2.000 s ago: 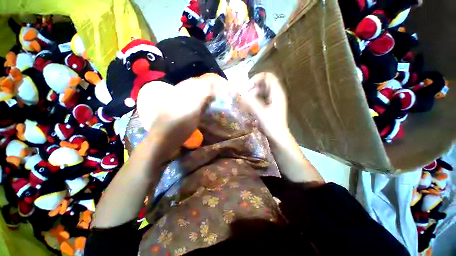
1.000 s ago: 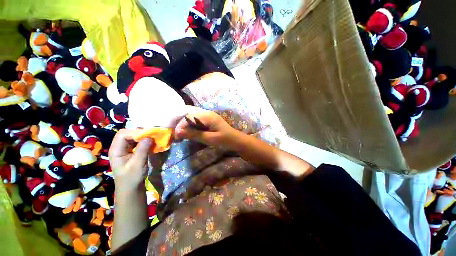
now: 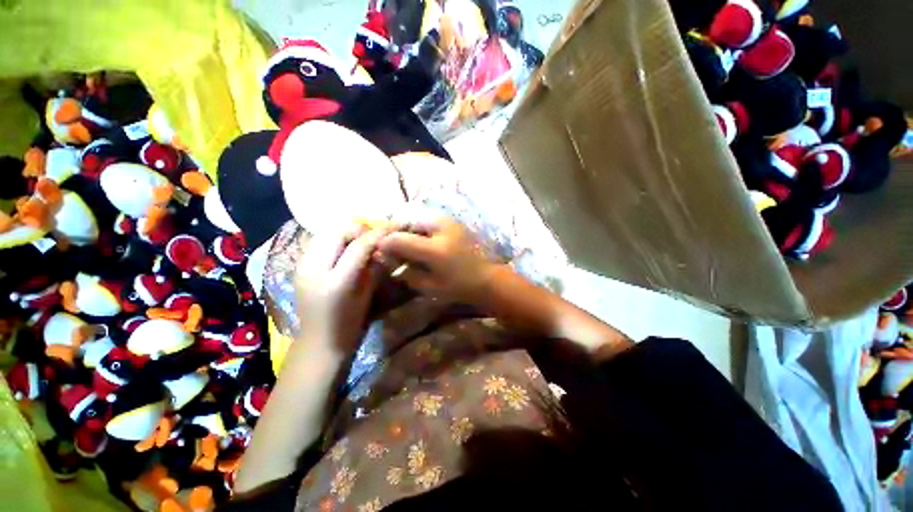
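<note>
A plush penguin (image 3: 340, 180) with a black back, white belly, red scarf and red Santa hat lies belly up across the lap, its head pointing away from me. My left hand (image 3: 340, 270) and my right hand (image 3: 430, 255) meet at its lower end. The fingers of both are closed around the feet, which are nearly hidden; only a little orange-yellow shows between the fingertips. A small pale tip shows at my right fingers; I cannot tell what it is.
A yellow sack (image 3: 205, 95) full of penguins is on the left. A large cardboard carton (image 3: 641, 170) with penguins stands on the right. A clear plastic bag (image 3: 481, 75) with penguins lies ahead. A flowered apron (image 3: 430, 420) covers the lap. A pale bag (image 3: 801, 400) is at lower right.
Both hands have come together at the penguin's feet, covering the orange pads that showed one second ago. The dark thing at my right fingers no longer shows. The penguin's head has shifted slightly away.
</note>
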